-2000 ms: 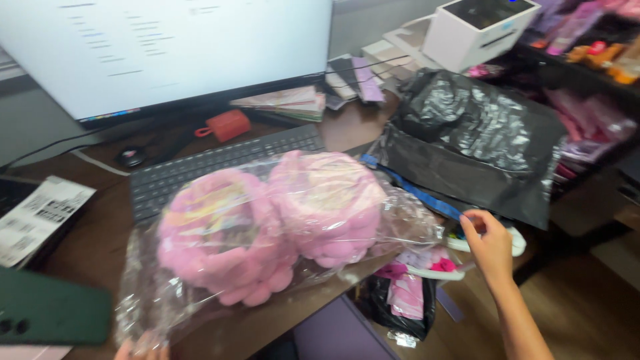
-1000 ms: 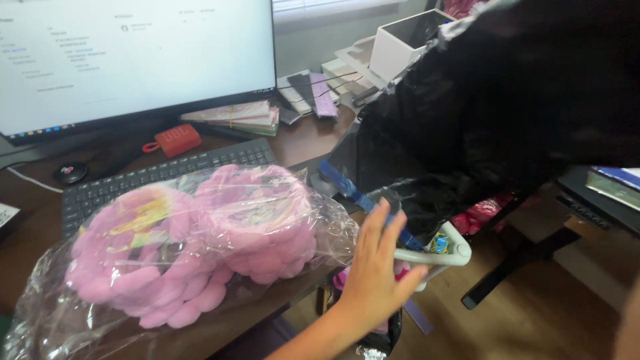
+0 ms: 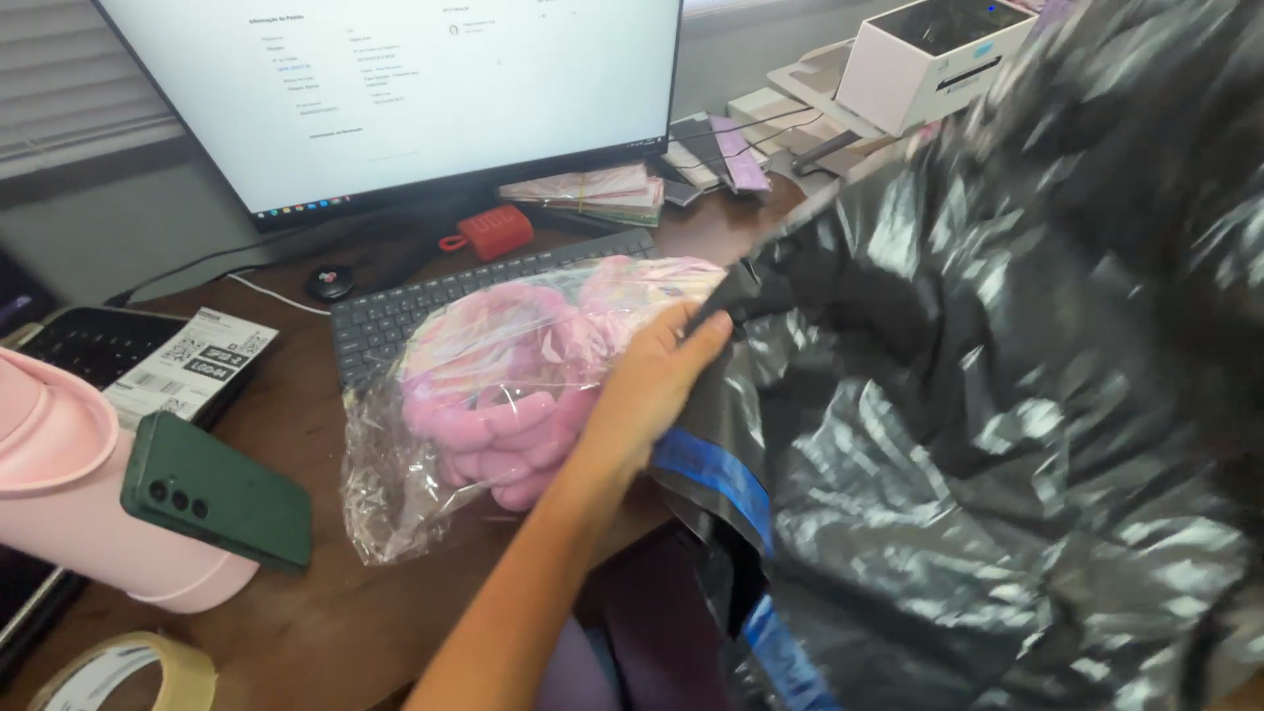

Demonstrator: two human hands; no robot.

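Observation:
My left hand [image 3: 657, 380] reaches up from the bottom middle and pinches the edge of a large black plastic mailing bag [image 3: 918, 464] between thumb and fingers. The bag fills the right side, its mouth edged with a blue strip [image 3: 716, 474]. Left of the bag and partly behind my left hand, two pink puffy plush items [image 3: 504, 405] lie inside a clear plastic bag [image 3: 395, 504] on the desk, overlapping the keyboard. My right hand cannot be made out; the black bag may hide it.
A keyboard [image 3: 370, 331], red speaker [image 3: 494, 232] and monitor [image 3: 425, 79] stand behind. At left are a pink tumbler [image 3: 188, 553], green phone [image 3: 217, 494], printed labels [image 3: 197, 365] and tape roll [image 3: 188, 671]. A white box [image 3: 913, 74] stands at the back right.
The black bag lay at the right two seconds ago; it is now lifted and spread nearer. My left hand has moved from the clear bag's lower corner to the black bag's edge.

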